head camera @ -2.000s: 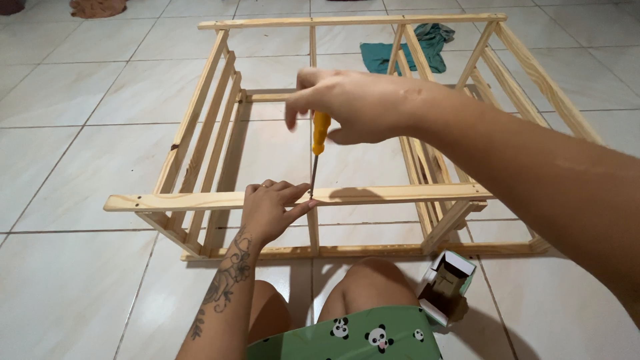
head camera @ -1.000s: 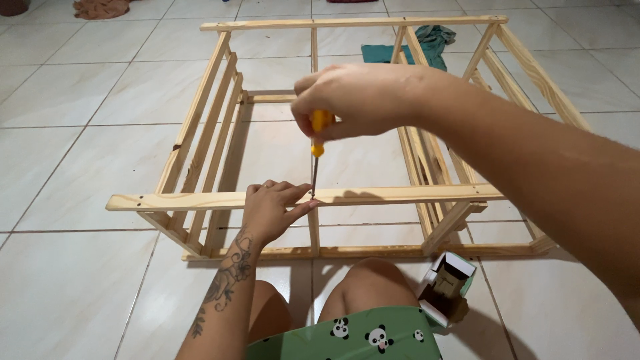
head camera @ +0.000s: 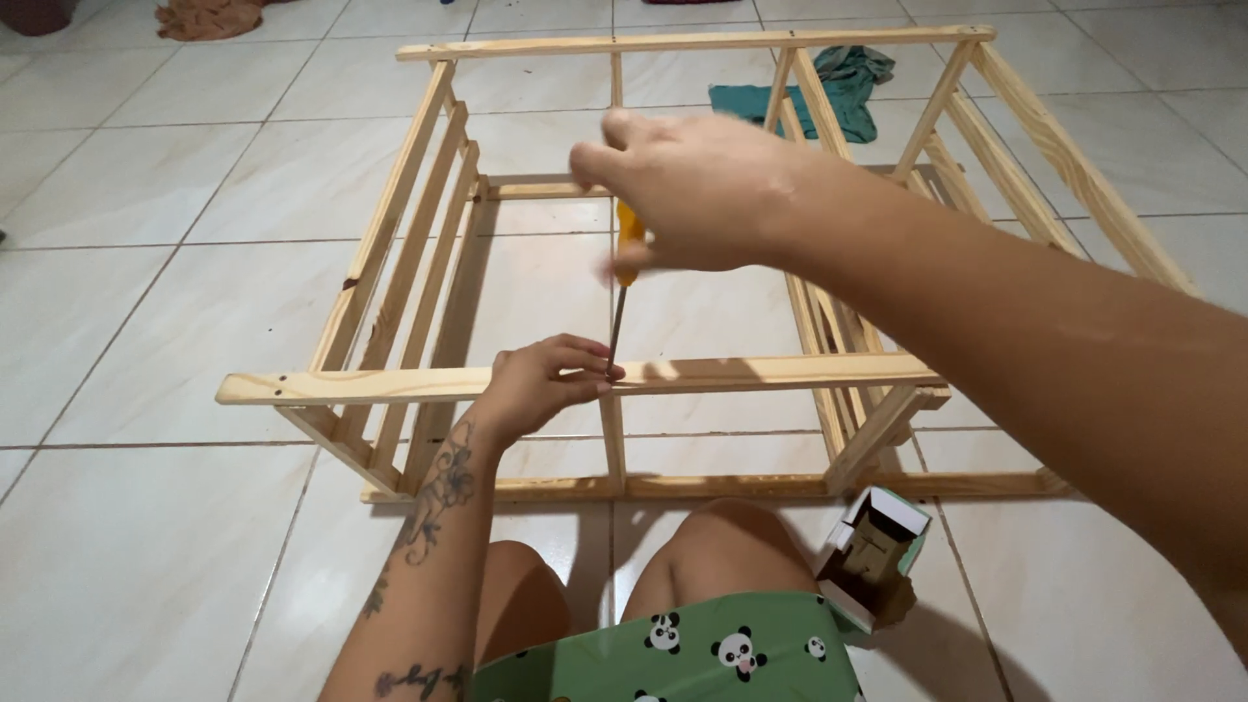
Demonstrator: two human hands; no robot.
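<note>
A slatted frame of pale wood [head camera: 780,371] lies on the tiled floor in front of my knees. My right hand [head camera: 692,190] is round the yellow handle of a screwdriver [head camera: 618,317], its fingers blurred and partly spread. The shaft slants down to the near top rail, where a crosspiece meets it. My left hand [head camera: 556,380] rests on that rail, fingertips close about the screwdriver's tip. A screw under the tip cannot be made out behind the fingers.
An open small cardboard box [head camera: 875,556] sits on the floor by my right knee. Teal cloth [head camera: 848,97] lies beyond the frame's slats at the back right, and a brown cloth [head camera: 210,18] at the far left.
My right hand's fingers have shifted on the screwdriver handle, looser now than one second ago. The left hand and the wooden frame stay where they were.
</note>
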